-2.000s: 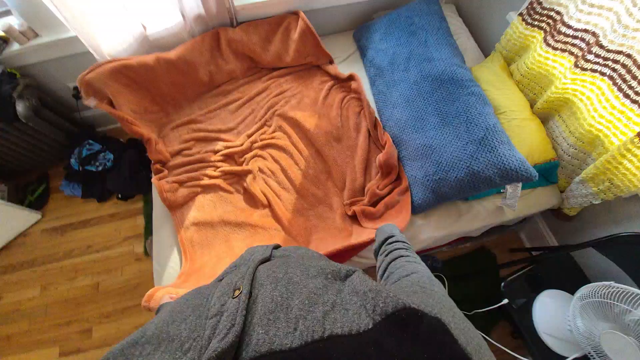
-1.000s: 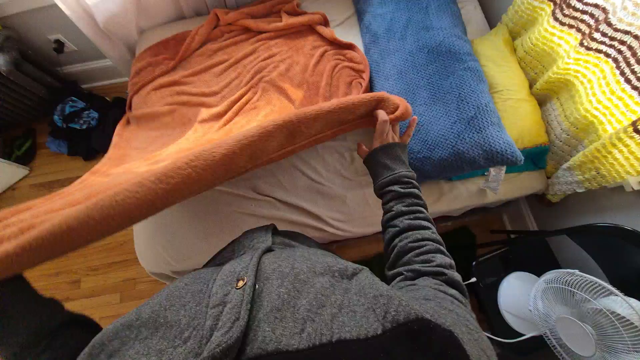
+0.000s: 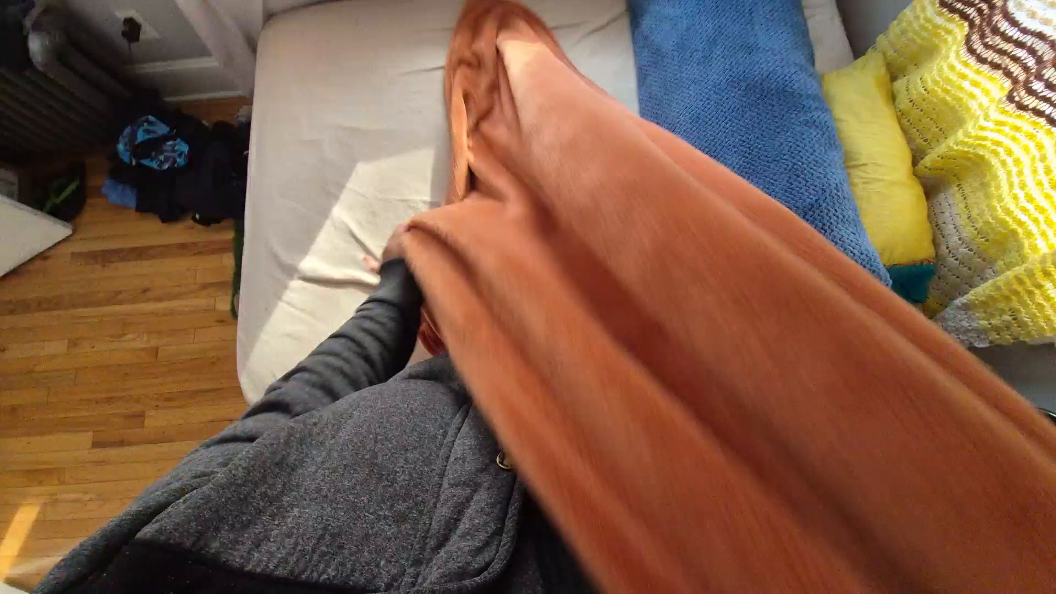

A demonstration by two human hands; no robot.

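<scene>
An orange fleece blanket [image 3: 660, 289] stretches from the far middle of the bed across my body to the lower right corner, lifted off the mattress and blurred. My left hand [image 3: 394, 247] grips its near left edge, with most of the fingers hidden by the cloth. The right hand is out of sight, as is the blanket's lower right end. Under the blanket lies the mattress in a cream fitted sheet [image 3: 330, 148], partly bared on the left. A long blue textured pillow [image 3: 734, 107] rests on the bed to the right of the blanket.
Beside the blue pillow are a yellow pillow [image 3: 883, 157] and a yellow, white and brown crocheted blanket [image 3: 990, 165]. Dark clothes [image 3: 177, 173] lie in a pile on the wooden floor [image 3: 107, 355] at left, near a radiator [image 3: 58, 91]. A power outlet [image 3: 136, 26] is on the wall.
The orange blanket, spread over the bed two seconds ago, has been pulled up and swung to the right, baring the sheet at left. My right hand, seen at its edge one second ago, has left the view.
</scene>
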